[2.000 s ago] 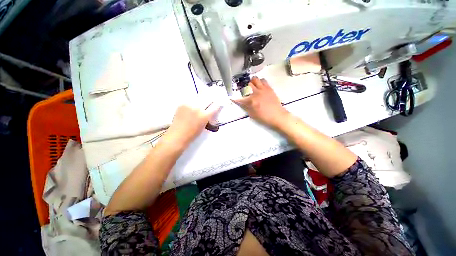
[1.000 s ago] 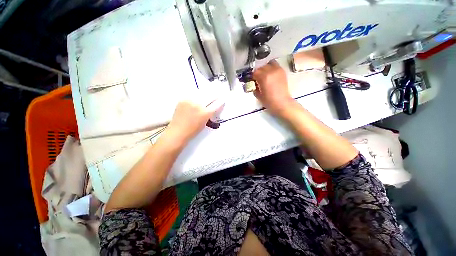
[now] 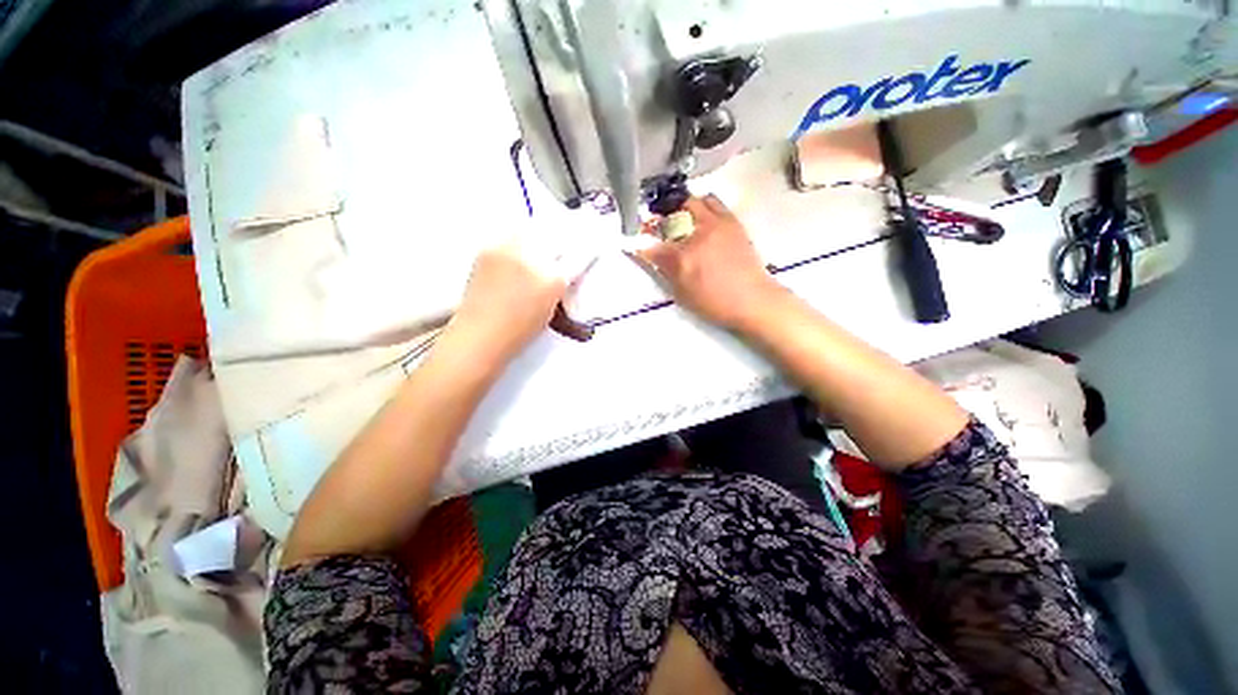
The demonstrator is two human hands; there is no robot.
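Note:
A white sewing machine (image 3: 869, 68) with blue "protex" lettering stands over the white table. Pale fabric lies at the needle area (image 3: 638, 231) and nearly vanishes in the glare. My left hand (image 3: 513, 292) lies on the pale fabric left of the needle, with its fingertips on it. My right hand (image 3: 709, 258) is just right of the needle, its thumb and fingertips at the fabric edge beside a small yellowish part (image 3: 676, 226). Pale beige fabric panels (image 3: 319, 306) lie spread on the table to the left. The exact grip of the fingertips is washed out.
An orange basket (image 3: 102, 353) with beige cloth (image 3: 170, 489) and a white scrap (image 3: 207, 549) is at left. A black-handled tool (image 3: 922, 278), a dark red slim tool (image 3: 957, 219), a tan piece (image 3: 838, 158) and scissors (image 3: 1097, 258) lie right. Pale cloth (image 3: 1025, 421) is piled below the table.
My right hand rose beside the presser foot a second ago with its fingers curled, and is now lower, back at the fabric edge. My left hand has hardly moved.

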